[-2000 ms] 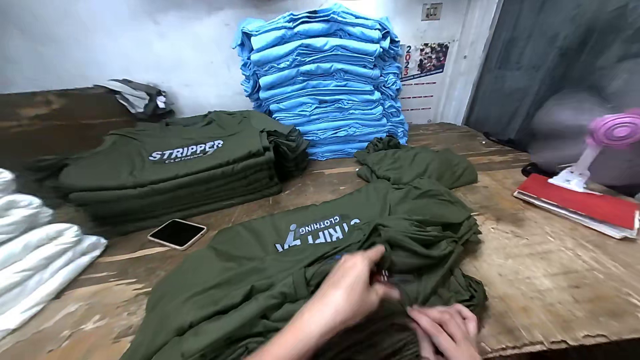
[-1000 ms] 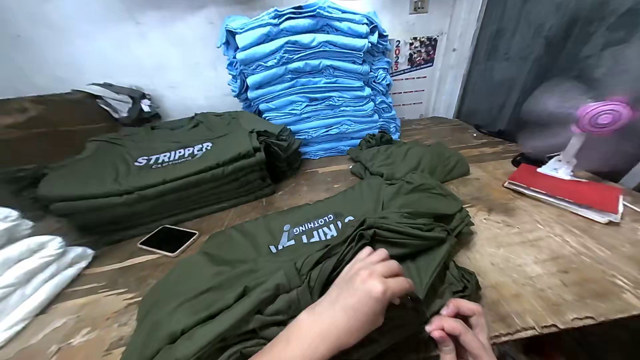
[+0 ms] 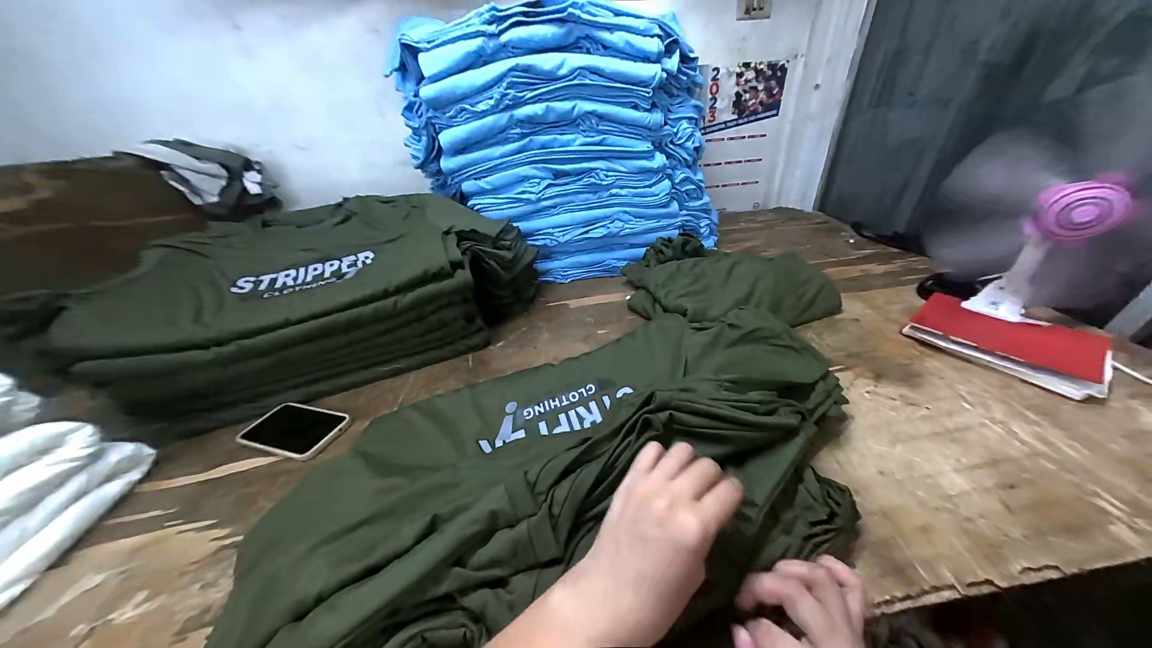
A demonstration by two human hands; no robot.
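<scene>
Dark green printed T-shirts [image 3: 432, 477] lie in a rumpled pile in front of me, their white print upside down to my view. My left hand [image 3: 670, 513] rests on the pile with curled fingers gripping a bunched fold of the green cloth. Lower right, at the pile's near edge, my right hand [image 3: 805, 598] has its fingers bent by the cloth; it is blurred, and whether it pinches fabric cannot be told. Part of that hand is cut off by the bottom of the view.
Folded green shirts [image 3: 270, 306] are stacked at left, with a phone [image 3: 294, 430] nearby and white cloth [image 3: 54, 486] at the edge. Behind are a tall blue garment stack [image 3: 558, 144] and a green bundle [image 3: 747, 283]. A pink fan [image 3: 1080, 211] and red folder [image 3: 1017, 337] stand right.
My right hand has moved down and to the right along the pile's near edge. My left hand stays on the bunched cloth.
</scene>
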